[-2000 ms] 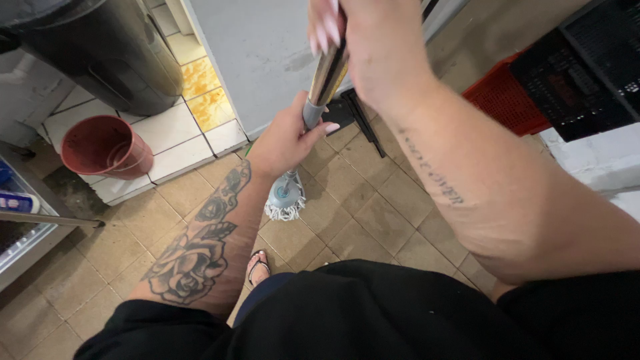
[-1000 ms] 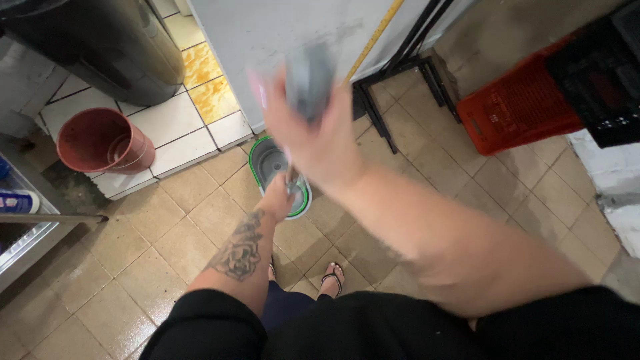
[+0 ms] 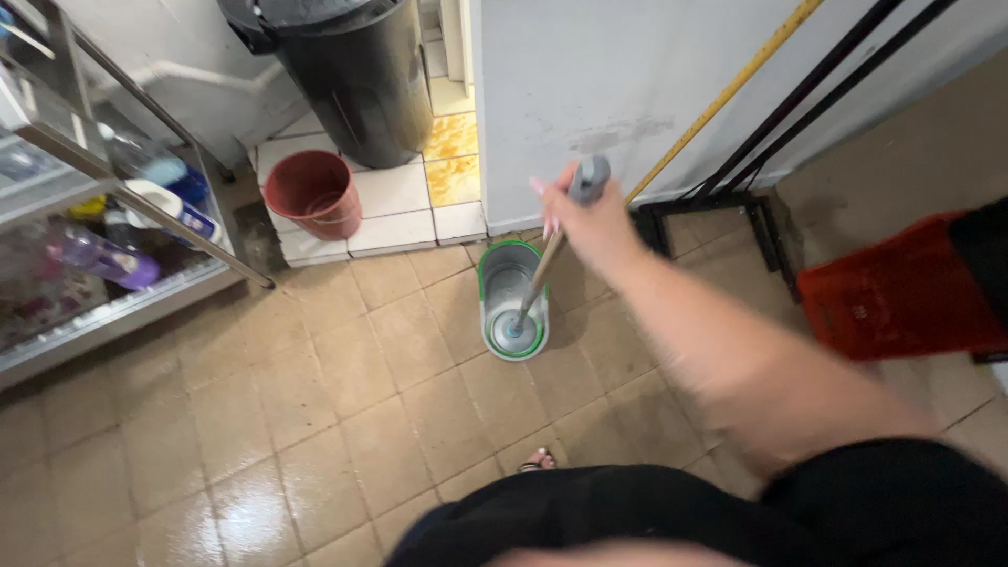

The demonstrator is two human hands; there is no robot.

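My right hand (image 3: 594, 216) is closed around the upper part of a mop handle (image 3: 543, 272), just below its grey end grip (image 3: 589, 179). The handle slants down into a grey spin-mop bucket (image 3: 512, 272) with a green rim, standing on the tiled floor by the wall. At its lower end the handle meets the round wringer basket (image 3: 516, 332); the mop's strands cannot be made out there. My left hand is out of view; only a blurred strip of skin, perhaps that forearm, shows at the bottom edge.
A reddish bucket (image 3: 313, 195) and a black bin (image 3: 358, 79) stand on a raised white-tiled step. A metal shelf (image 3: 118, 189) with bottles is at left. A yellow pole (image 3: 724, 98), black metal frame (image 3: 768, 236) and red crate (image 3: 898, 291) are at right.
The mop head, hanging over the floor two seconds ago, is now down in the bucket. My left hand has let go of the handle and left the view.
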